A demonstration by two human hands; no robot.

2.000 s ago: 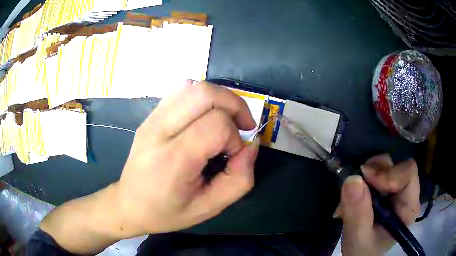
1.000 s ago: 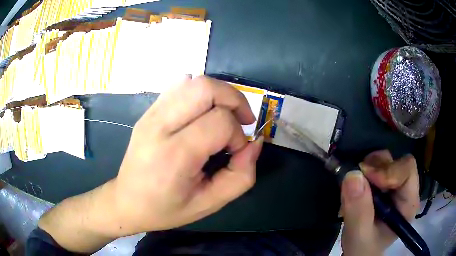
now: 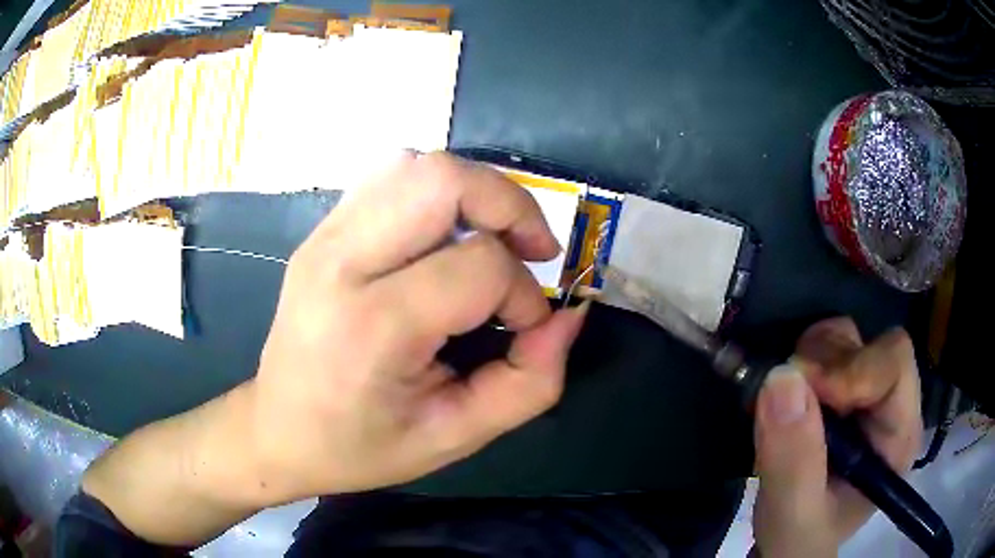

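A dark-rimmed, phone-like housing [image 3: 679, 256] lies on the mat, with a white module partly under my left hand. An orange flex cable [image 3: 590, 240] crosses it beside a narrow blue strip. My left hand [image 3: 420, 316] pinches thin solder wire [image 3: 235, 253] between thumb and index finger; the wire's end reaches the orange strip. My right hand [image 3: 846, 436] holds the soldering iron [image 3: 753, 376] by its dark handle. Its tip is at the lower part of the blue and orange strip, by the wire end. Whether the tip touches a pad I cannot tell.
Overlapping rows of white and yellow modules [image 3: 295, 120] with orange tabs cover the upper left of the green mat [image 3: 633, 87]. A red-and-white tin [image 3: 895, 191] of shiny silver material stands at right. A spiral wire guard [image 3: 927, 44] is at the upper right.
The iron tip and the solder wire end have moved slightly down along the orange strip. The mat's items sit slightly higher in view. Both hands keep their holds.
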